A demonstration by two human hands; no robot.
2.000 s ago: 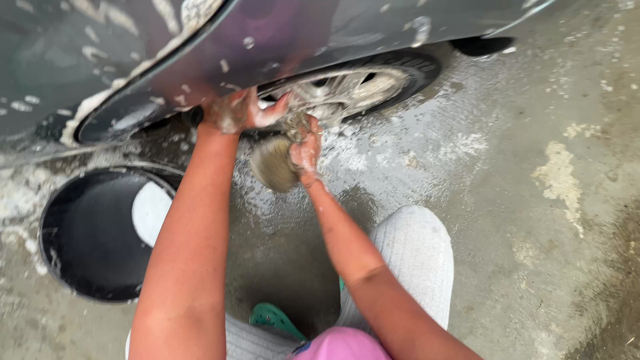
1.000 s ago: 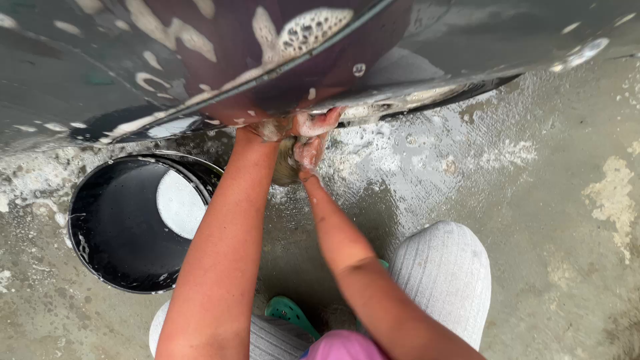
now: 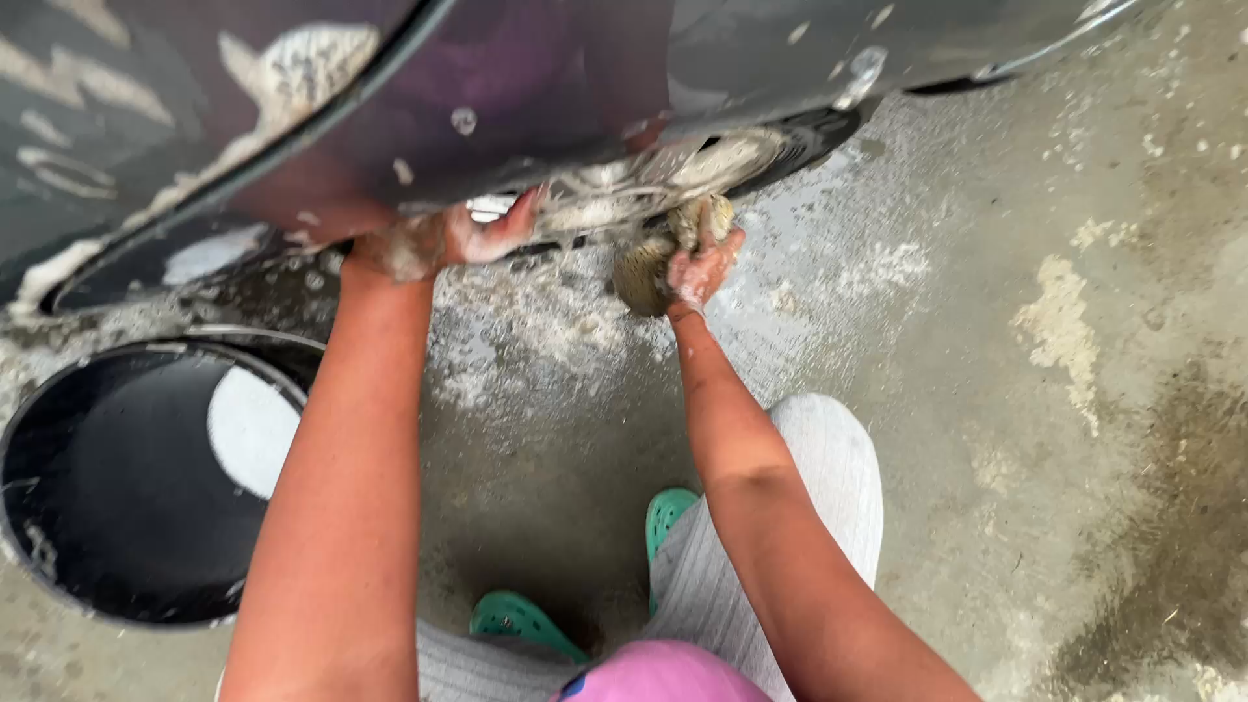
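My right hand (image 3: 704, 265) grips a wet, yellowish-brown wash sponge or mitt (image 3: 645, 277) at the lower edge of a soapy car wheel (image 3: 673, 175); part of it shows above the fingers and part hangs to their left. My left hand (image 3: 466, 234), wet with suds, is at the wheel's left side below the dark car body (image 3: 546, 88). Its thumb stands apart from the fingers, which are partly hidden, so whether it holds the rim or anything else cannot be told. Foam patches and drops lie on the car's panels.
A black bucket (image 3: 127, 487) with dark water and a pale reflection stands on the floor at left, beside my left forearm. Suds and water cover the concrete floor (image 3: 546, 331) below the wheel. My green clogs (image 3: 522, 624) and knees are close beneath my arms.
My right hand with the sponge has moved right, away from my left hand, along the wheel's lower edge. The view has shifted, showing more of the wheel than one second ago.
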